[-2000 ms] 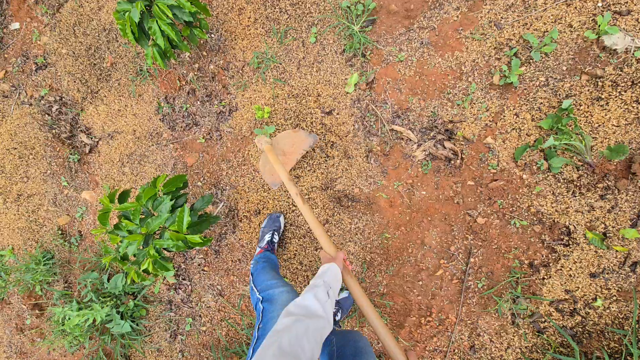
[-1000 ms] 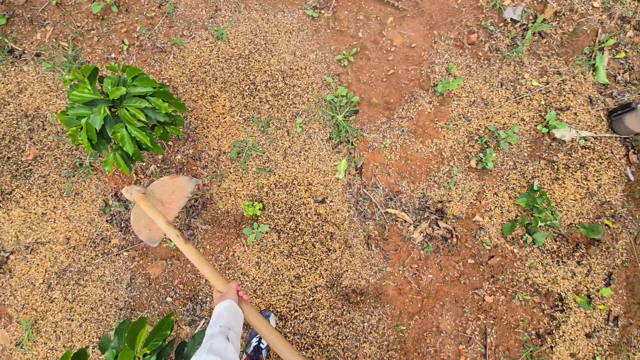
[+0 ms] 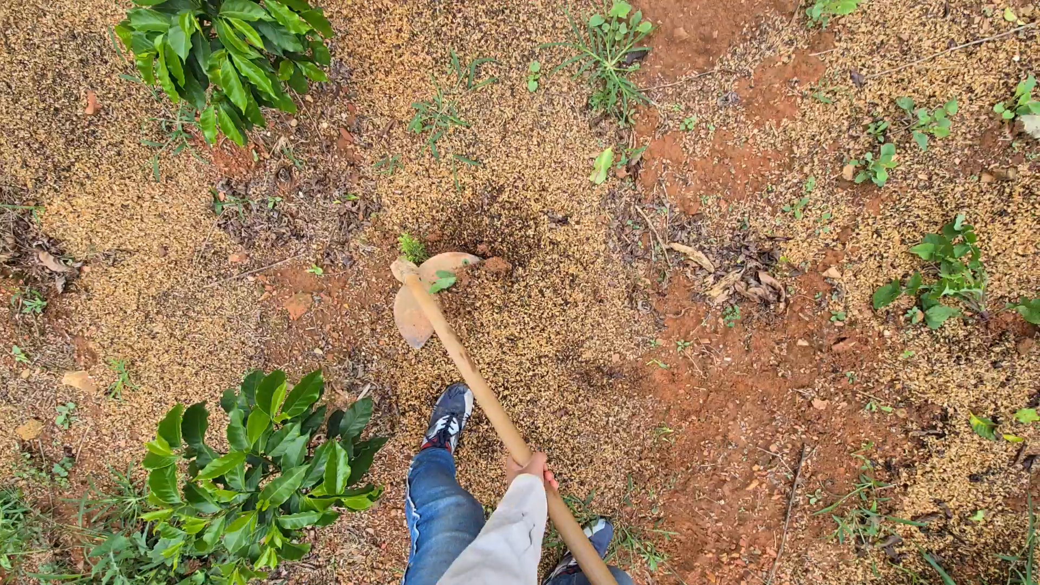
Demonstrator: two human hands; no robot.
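My left hand, in a pale long sleeve, is closed around the wooden handle of a hoe. The handle slants from lower right to upper left. Its broad, soil-stained metal blade rests at the ground ahead of my left shoe. A small green weed is just beyond the blade, and a green leaf lies over the blade's face. Dark, loosened soil and a reddish clod are beside it. My right hand is out of view, as is the handle's lower end.
Leafy shrubs stand at upper left and lower left. My left shoe is near the handle; my right shoe is farther back. Weeds, dry leaves and husk-like mulch cover parts of the red soil.
The hoe blade has moved from beside the upper shrub to the small weeds, where dark soil is now exposed. My left hand stays on the handle. The view has shifted.
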